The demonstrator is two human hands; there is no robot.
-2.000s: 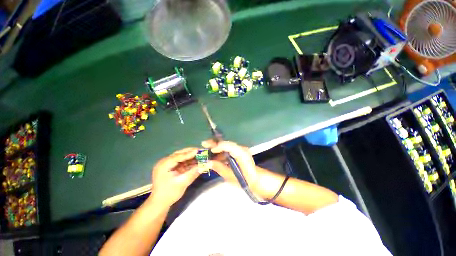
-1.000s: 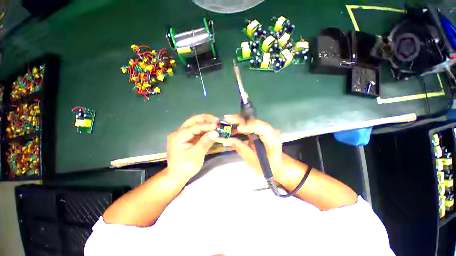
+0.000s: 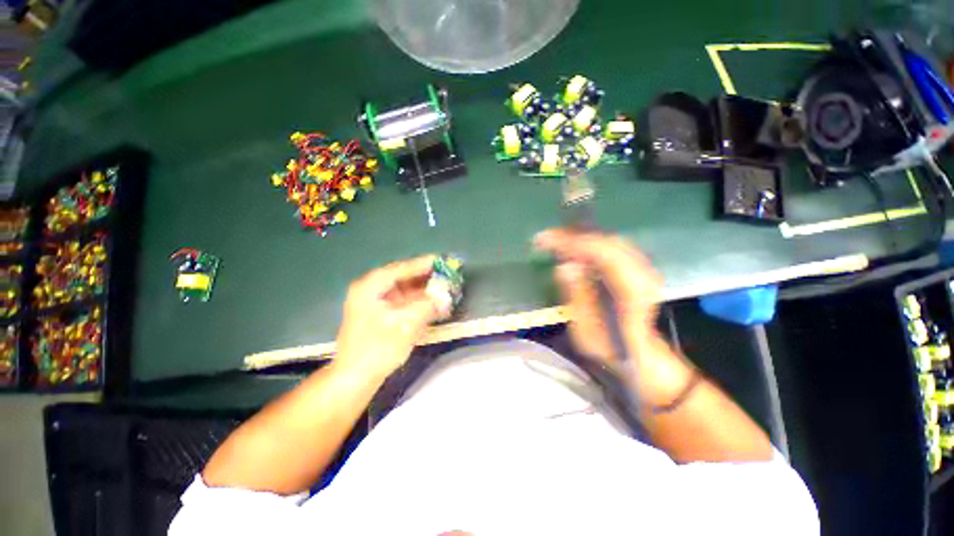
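My left hand (image 3: 385, 314) holds a small green circuit board (image 3: 448, 283) at its fingertips, above the bench near its front edge. My right hand (image 3: 617, 298) is blurred, apart from the board and to its right. It holds the soldering iron (image 3: 582, 209), whose blurred tip points up toward the boards. The solder reel (image 3: 408, 124) stands ahead, with a strand of solder wire (image 3: 425, 194) hanging toward me. A loose pile of connector leads (image 3: 322, 180) lies left of the reel. A cluster of yellow-topped boards (image 3: 565, 128) lies right of the reel.
One board with red wires (image 3: 196, 276) lies at left, beside the lead tray (image 3: 128, 262). Black open boxes (image 3: 680, 136) and a black fan unit (image 3: 832, 120) stand at right. A clear hood (image 3: 476, 26) hangs at the top. The board tray (image 3: 947, 288) is at lower right.
My right hand has moved right, away from the board, with the soldering iron. My left hand still holds the board, now slightly lower and further left.
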